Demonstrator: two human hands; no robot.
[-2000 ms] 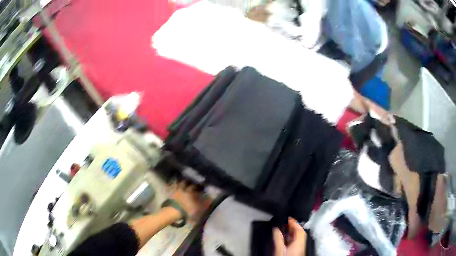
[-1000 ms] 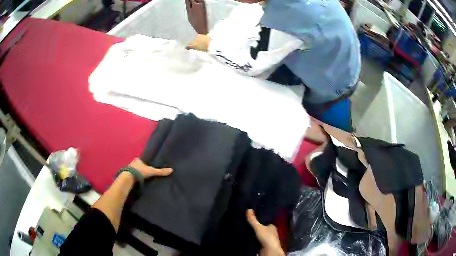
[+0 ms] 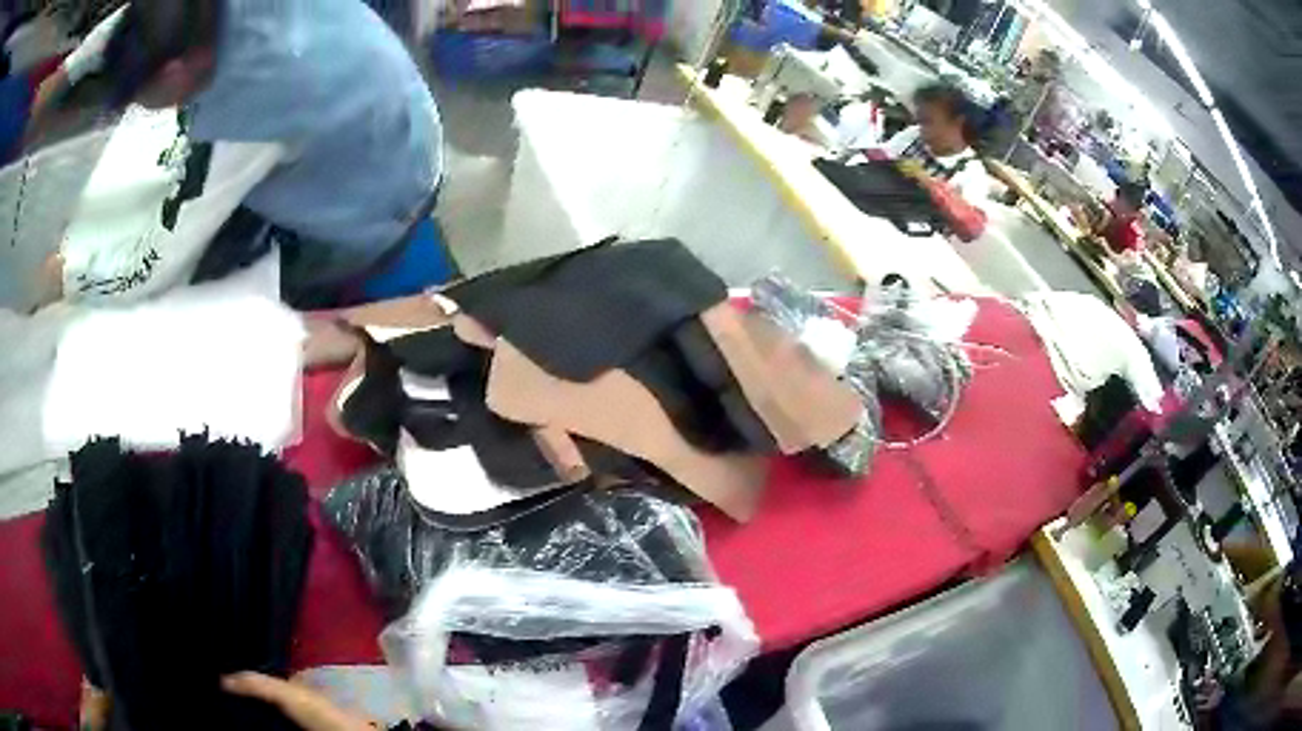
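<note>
A thick bundle of black strips (image 3: 186,571) with ragged far ends lies at the lower left, over the red cloth and against white sheets. My right hand (image 3: 307,704) is at its near right side, cut off by the bottom edge, with a finger or thumb laid over the strips. My left hand (image 3: 94,704) shows only as a small piece at the bundle's near left edge; the rest is hidden or out of view. An open clear plastic bag (image 3: 571,607) with black pieces inside lies right of the bundle.
Brown and black cut pieces (image 3: 614,386) are piled on the red-covered bench (image 3: 914,500). White sheets (image 3: 179,371) lie at the left, beside a person in blue and white (image 3: 321,129). Translucent bins (image 3: 942,671) flank the bench. Other workers sit beyond.
The view has swung right; the sewing machine and flat black panels are out of frame. My left hand, earlier spread on the panel, now shows only at the strip bundle's edge. My right hand remains at the strips.
</note>
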